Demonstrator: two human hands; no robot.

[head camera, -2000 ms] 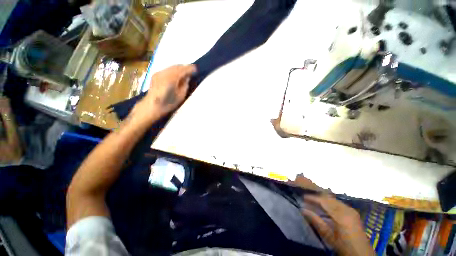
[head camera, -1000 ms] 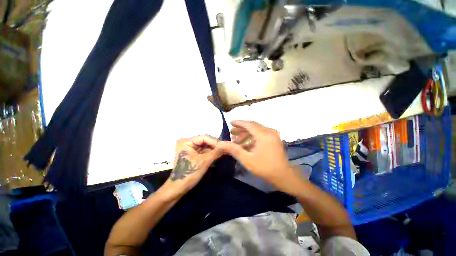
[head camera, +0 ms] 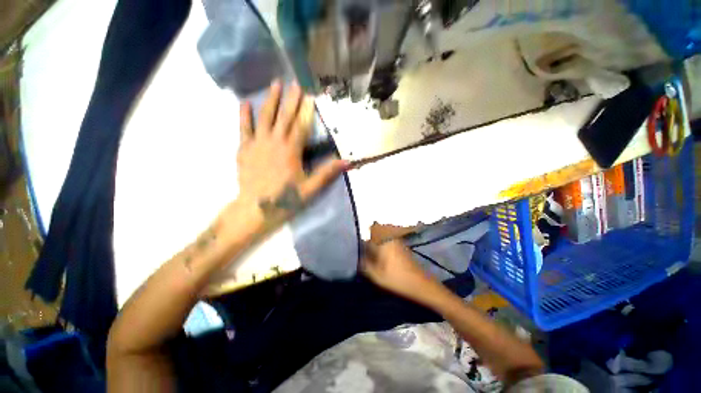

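Observation:
A fabric strip [head camera: 327,230] lies grey-blue face up along the left of the machine bed, its near end over the table's front edge. A dark crosspiece [head camera: 318,156] crosses it beside my left thumb. My left hand [head camera: 273,150] lies flat on the strip with fingers spread, covering part of it. My right hand [head camera: 388,265] is at the strip's near right edge with fingers curled on it; its fingertips are partly hidden. The sewing machine's blurred needle area [head camera: 384,77] is right of the strip's upper part.
A navy strip bundle [head camera: 96,153] lies lengthwise on the left of the table. A beige cloth [head camera: 573,65], a black pad or phone [head camera: 619,127] and red and yellow loops [head camera: 665,127] lie at the right. A blue basket [head camera: 599,295] holding boxes is below the right table edge.
The strip, a narrow navy length between both hands before, now lies spread grey face up. My left hand has moved up and opened flat on it; my right hand has moved slightly down.

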